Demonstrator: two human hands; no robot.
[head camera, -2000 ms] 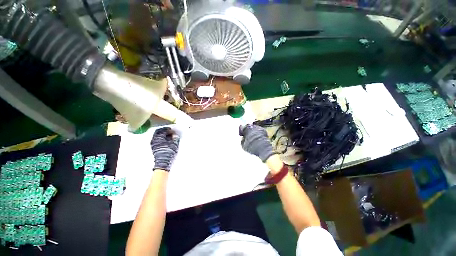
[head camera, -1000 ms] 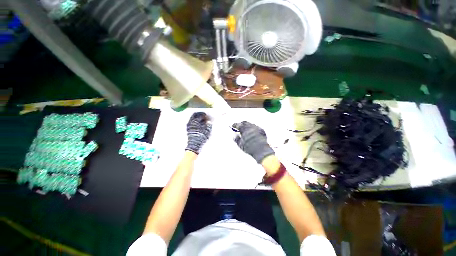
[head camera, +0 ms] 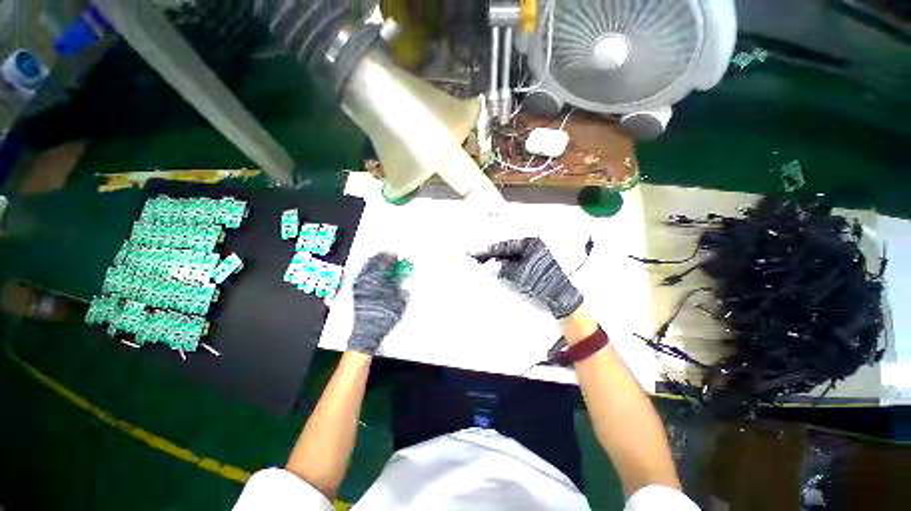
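Note:
My left hand (head camera: 378, 303), in a grey-black knit glove, holds a small green circuit board (head camera: 402, 268) at its fingertips over the white sheet (head camera: 459, 334). My right hand (head camera: 536, 274), in the same kind of glove with a dark red wristband, holds a black cable lead (head camera: 483, 257) between thumb and fingers. A plug end (head camera: 587, 243) shows beyond the hand and part of the wire lies below the wrist. The two hands are apart. The pale nozzle tip (head camera: 479, 192) is above and between them.
Joined circuit boards (head camera: 165, 264) lie on the black mat (head camera: 262, 329) at left. A tangled cable pile (head camera: 799, 299) is at right. The extractor cone (head camera: 415, 120), wooden block (head camera: 599, 150) and fan (head camera: 624, 55) stand behind the hands.
The view has swung, so the bench sits further left. My left hand has drawn back from the nozzle and the green board now shows at its fingertips. The right hand still pinches the lead.

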